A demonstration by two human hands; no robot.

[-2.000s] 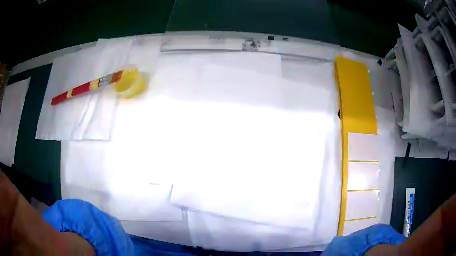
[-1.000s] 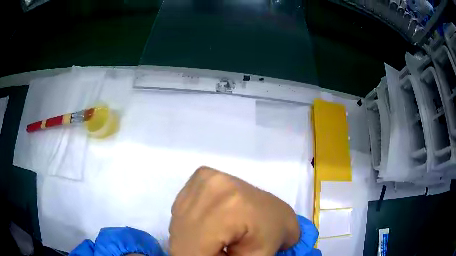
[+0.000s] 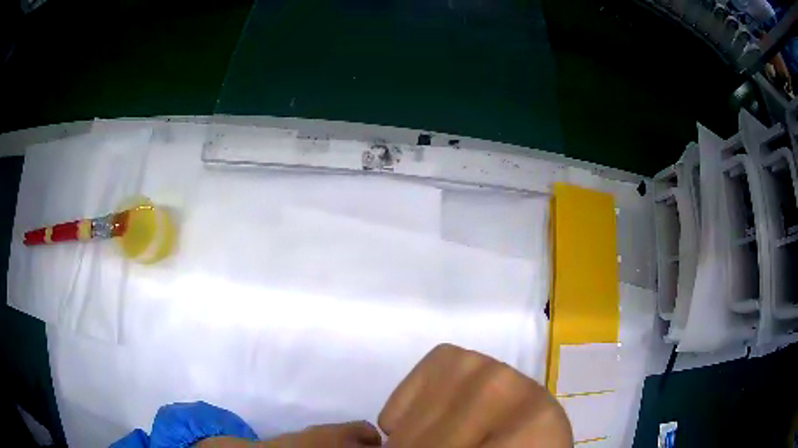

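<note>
My right hand (image 3: 477, 394) is bare and bent, back towards me, at the lower edge right of centre; its fingertips are hidden. My left hand (image 3: 346, 433) shows only as a sliver at the bottom edge, close beside it, below the blue sleeve (image 3: 203, 423). Whether either hand holds anything cannot be seen. White paper (image 3: 289, 262) covers the bench under them. A yellow strip (image 3: 584, 267) with white pads (image 3: 586, 367) lies just right of my right hand.
A red-handled brush (image 3: 66, 231) rests its bristles on a round yellow dish (image 3: 147, 232) at the left. White housings (image 3: 744, 245) stand stacked at right. The white and blue tube (image 3: 668, 434) is cut off at the lower right. The green conveyor (image 3: 385, 70) runs behind.
My right hand came up from the lower edge, then moved right and lower. The view has shifted, and the tube is now mostly out of the picture.
</note>
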